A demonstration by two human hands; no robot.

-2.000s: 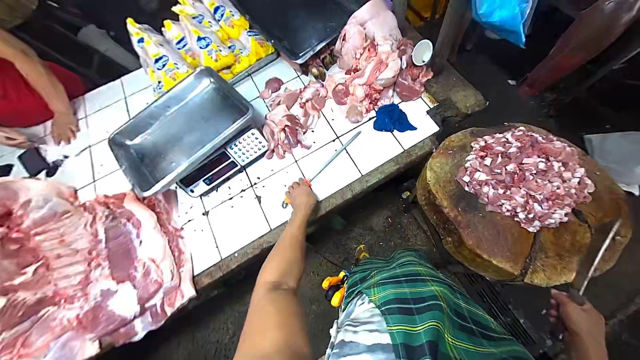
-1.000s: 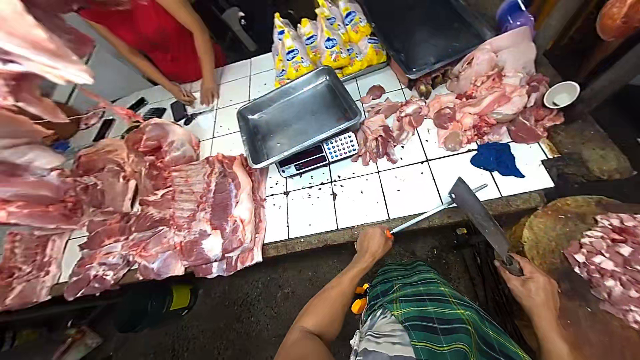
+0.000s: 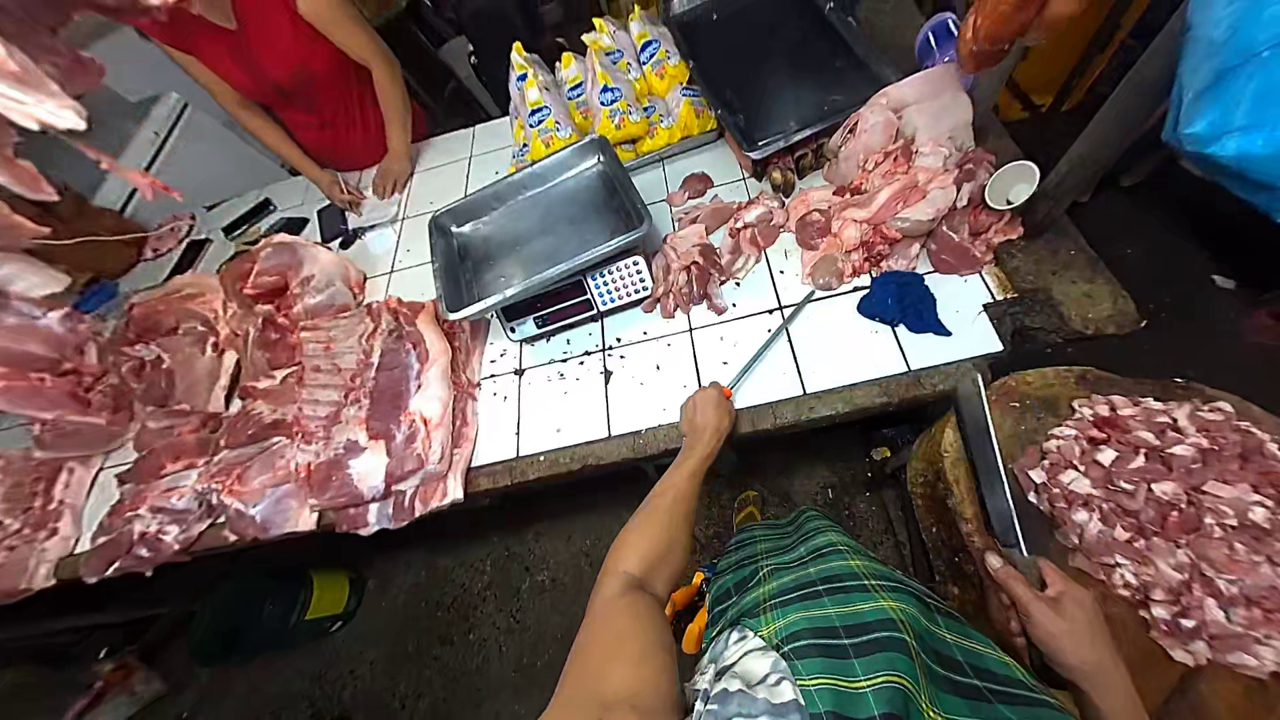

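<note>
My left hand (image 3: 707, 415) is closed on the handle of a honing steel (image 3: 768, 345), whose rod slants over the white tiles at the counter's front edge. In my right hand (image 3: 1050, 610) is a cleaver (image 3: 988, 465), its blade pointing away from me beside the round wooden chopping block (image 3: 1040, 385). Diced meat (image 3: 1160, 510) is heaped on that block. A dark blue cloth (image 3: 903, 303) lies right of the steel's tip. Behind the tip are strips of raw meat (image 3: 688, 268) and a larger pile of cuts (image 3: 890, 190).
A metal tray (image 3: 540, 230) rests on a digital scale (image 3: 575, 300). Large rib slabs (image 3: 330, 400) cover the counter's left part. Behind stand bagged yellow packs (image 3: 610, 95), a black tray (image 3: 775, 70) and a white cup (image 3: 1012, 185). Across the counter a person in red (image 3: 300, 80) handles something small.
The cleaver crossed the steel one second ago; now it is apart from it, farther right by the block. My left hand still holds the steel. The view has swung left and partly back.
</note>
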